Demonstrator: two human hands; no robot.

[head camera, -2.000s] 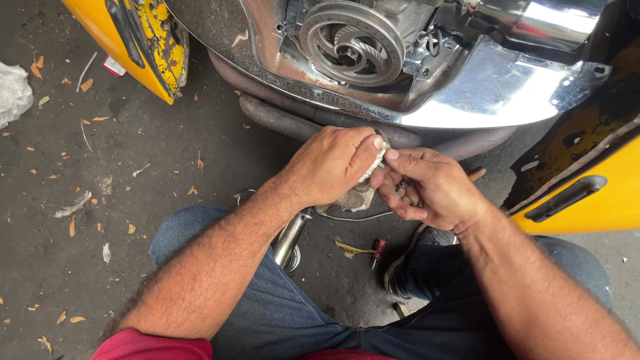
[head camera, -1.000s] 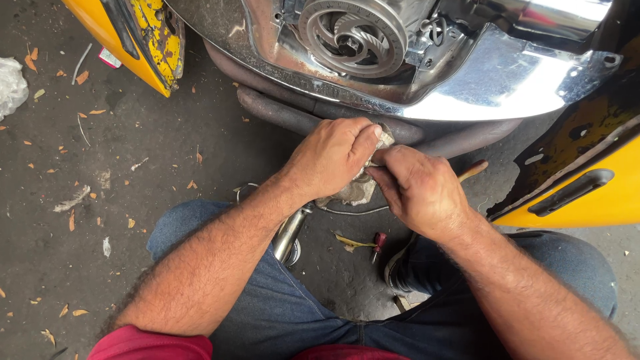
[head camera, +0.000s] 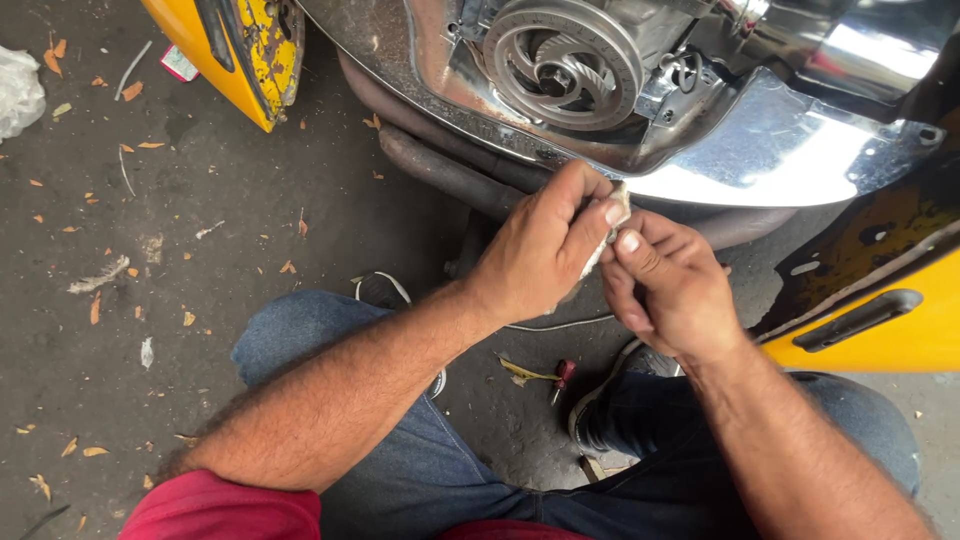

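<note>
My left hand (head camera: 551, 240) grips a whitish rag (head camera: 616, 206), which shows between its thumb and fingers and along the palm side. Beside it, my right hand (head camera: 664, 274) pinches a small greyish part (head camera: 611, 235) against the rag with thumb and forefinger; what part it is cannot be told. Both hands meet just below the edge of a chromed metal engine shroud (head camera: 720, 178). Above them sits a metal crankshaft pulley (head camera: 564, 64) with curved spokes and marks round its rim.
Exhaust pipes (head camera: 450, 171) run under the shroud. Yellow body panels stand at left (head camera: 225, 67) and right (head camera: 892, 322). A small red-handled screwdriver (head camera: 562, 375) and a thin cable (head camera: 559, 326) lie on the floor between my feet. Crumpled clear plastic (head camera: 19, 94) lies far left.
My hands have shifted on the rag, and the small part now shows between them. A shiny metal tube seen earlier beside my left knee no longer shows.
</note>
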